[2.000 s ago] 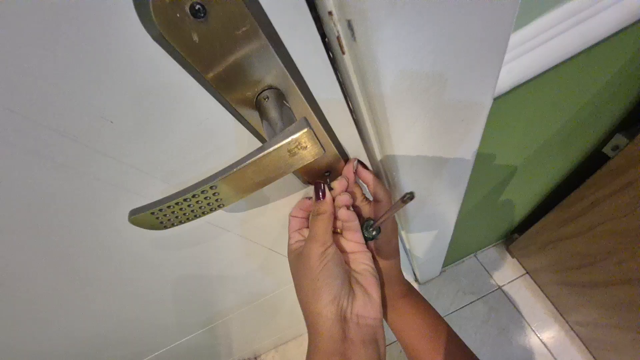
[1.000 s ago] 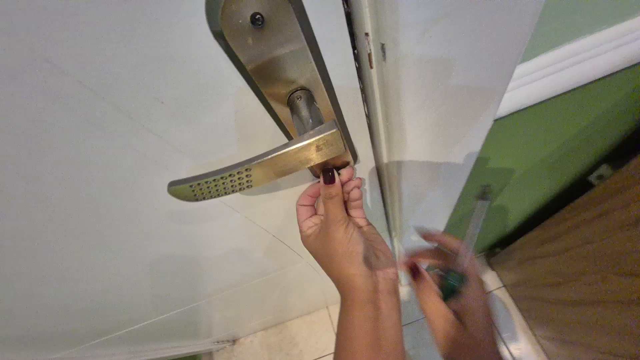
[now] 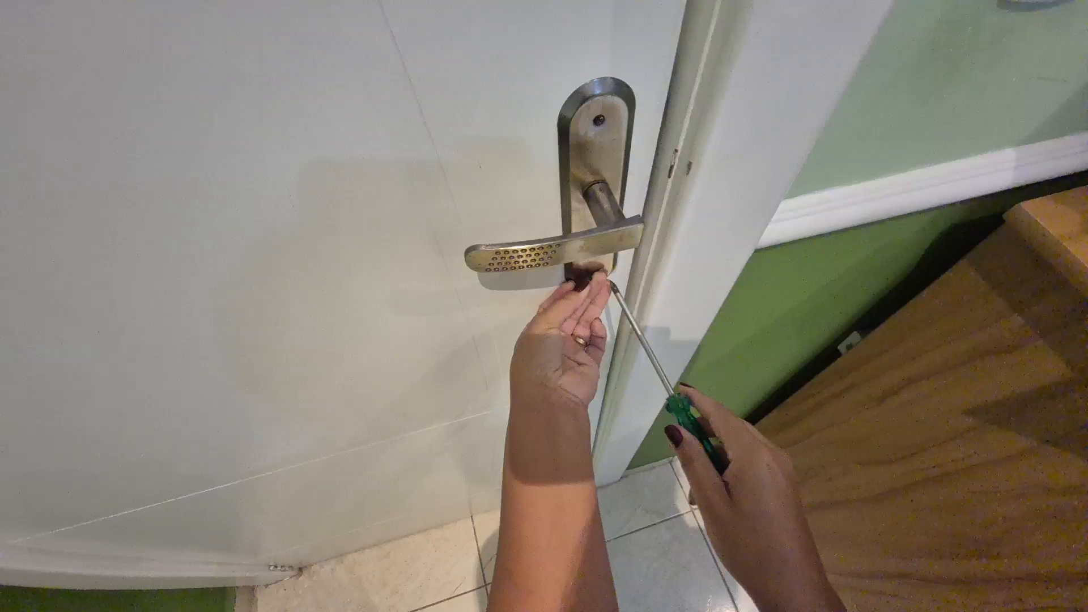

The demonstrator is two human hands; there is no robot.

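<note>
A brass-coloured door handle plate (image 3: 586,153) is mounted on a white door, with a screw (image 3: 598,120) in its upper end. Its lever handle (image 3: 552,246) points left and has a dimpled grip. My left hand (image 3: 565,348) has its fingertips at the plate's lower end, just below the lever; whether they pinch something small there is hidden. My right hand (image 3: 739,476), lower and to the right, grips the green handle of a screwdriver (image 3: 650,347). The screwdriver's shaft slants up to the left, its tip close to my left fingertips.
Right of the door edge stands the white door frame (image 3: 731,170), chipped in spots. Beyond it are a green wall (image 3: 739,340) with a white rail (image 3: 926,191) and a wooden piece of furniture (image 3: 952,442). Pale floor tiles (image 3: 663,561) lie below.
My right hand has turned the screwdriver so its tip now points up at the plate's lower end. My left hand has stayed there. The view has moved back from the door.
</note>
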